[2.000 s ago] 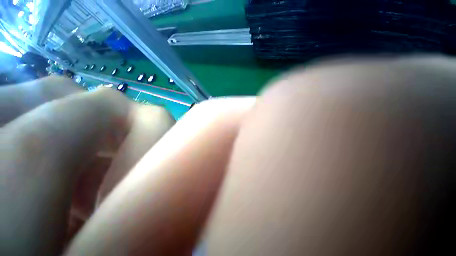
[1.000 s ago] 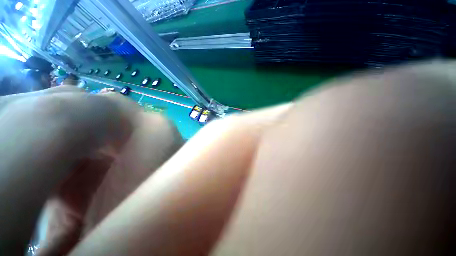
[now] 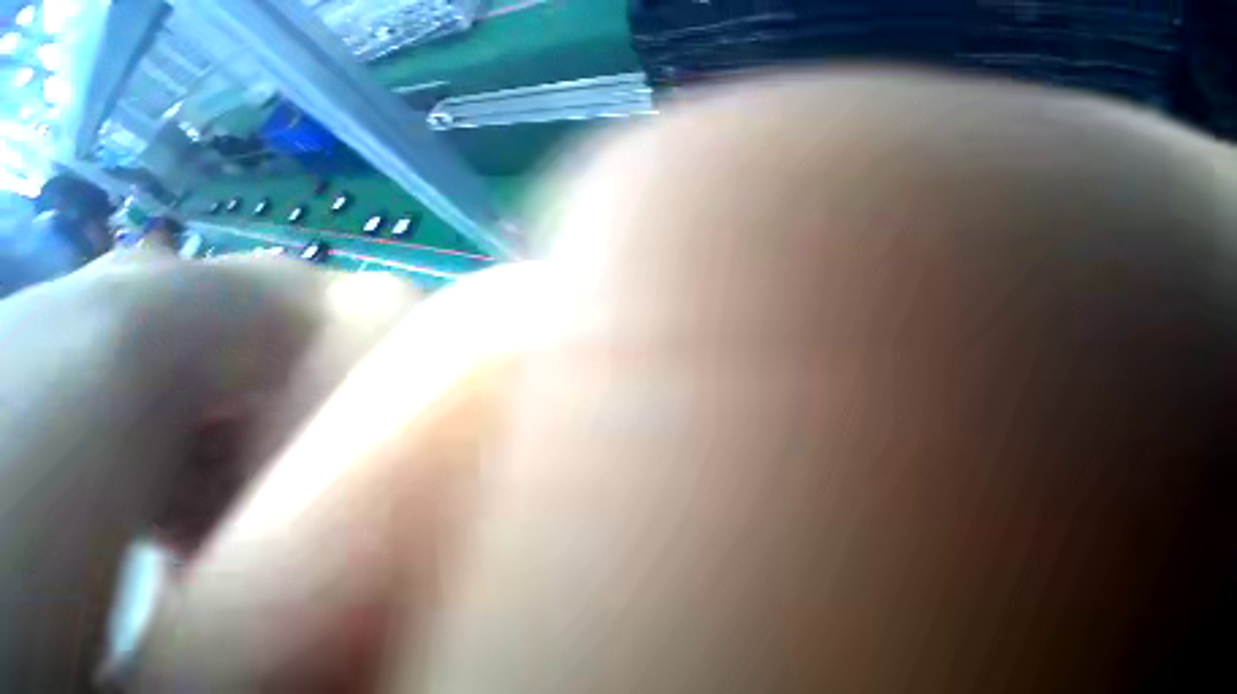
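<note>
My right hand (image 3: 841, 380) is very close to the camera, blurred, and fills the centre and right of the view. My left hand (image 3: 109, 366) is at the left edge, also blurred and cut off. The hands meet or overlap at the lower left. A small whitish piece (image 3: 137, 606) shows between them at the lower left; I cannot tell what it is or which hand holds it. The fingertips are hidden.
A metal post (image 3: 373, 122) slants across the upper left. Behind it, small black-and-white units (image 3: 373, 224) stand in rows on the green belt (image 3: 529, 149). A dark stack of trays (image 3: 895, 34) is at the top right. A blue bin (image 3: 299, 132) and a person (image 3: 68, 224) are at the far left.
My right hand has moved up and left, covering more of the tray stack and the foot of the post. The whitish piece now shows more clearly at the lower left.
</note>
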